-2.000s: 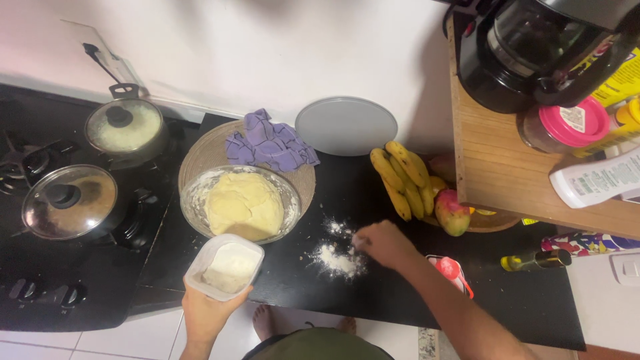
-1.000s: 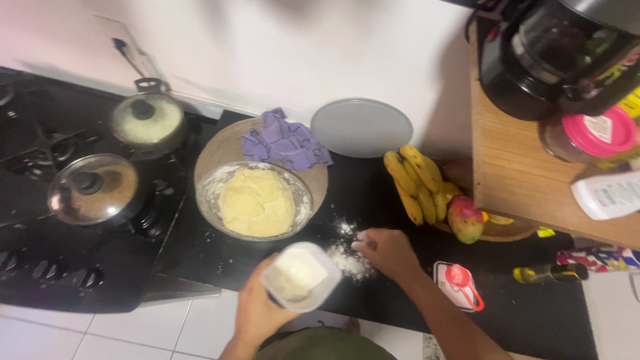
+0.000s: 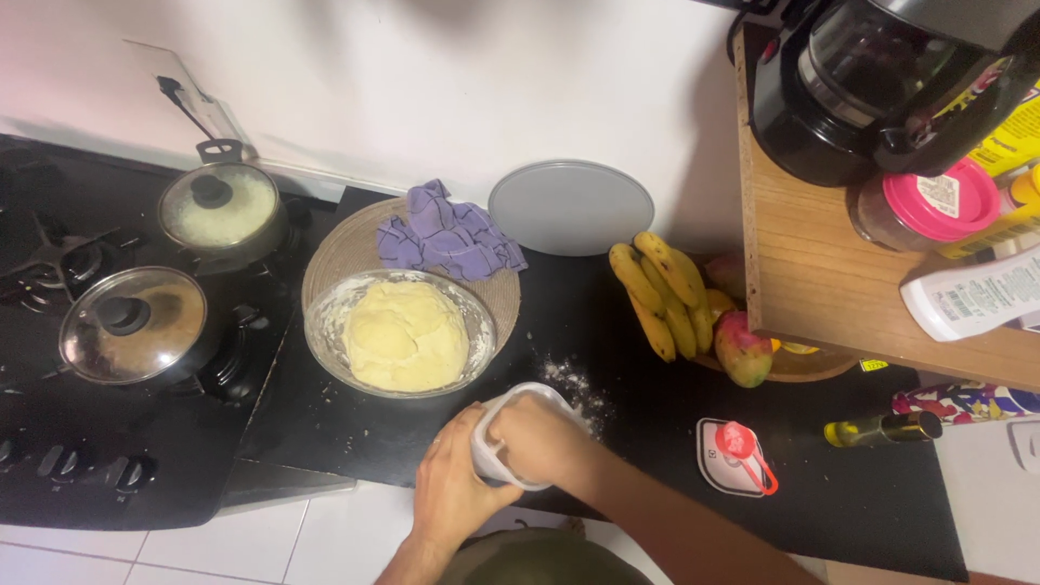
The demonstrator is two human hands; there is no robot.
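My left hand (image 3: 452, 479) grips a white plastic container (image 3: 485, 455) by its side, near the front edge of the black counter. Inside the container's mouth is my right hand (image 3: 532, 435), its fingers hidden by the rim and the hand itself. White flour (image 3: 578, 388) lies scattered on the counter just beyond the container. To the upper left, a ball of pale yellow dough (image 3: 406, 335) fills much of a floury glass bowl (image 3: 322, 357), which rests partly on a round woven placemat (image 3: 508, 305).
A purple cloth (image 3: 455, 236) lies on the placemat. Two lidded pans (image 3: 134, 325) sit on the black stove at left. Bananas (image 3: 662, 292) and a mango (image 3: 743, 349) are at the back right, below a wooden shelf (image 3: 821, 284). A red measuring scoop (image 3: 737, 443) rests on a kitchen scale (image 3: 715, 479).
My right hand has left the flour on the counter and gone into the white container. My left hand still holds the container, which has come over beside the flour.
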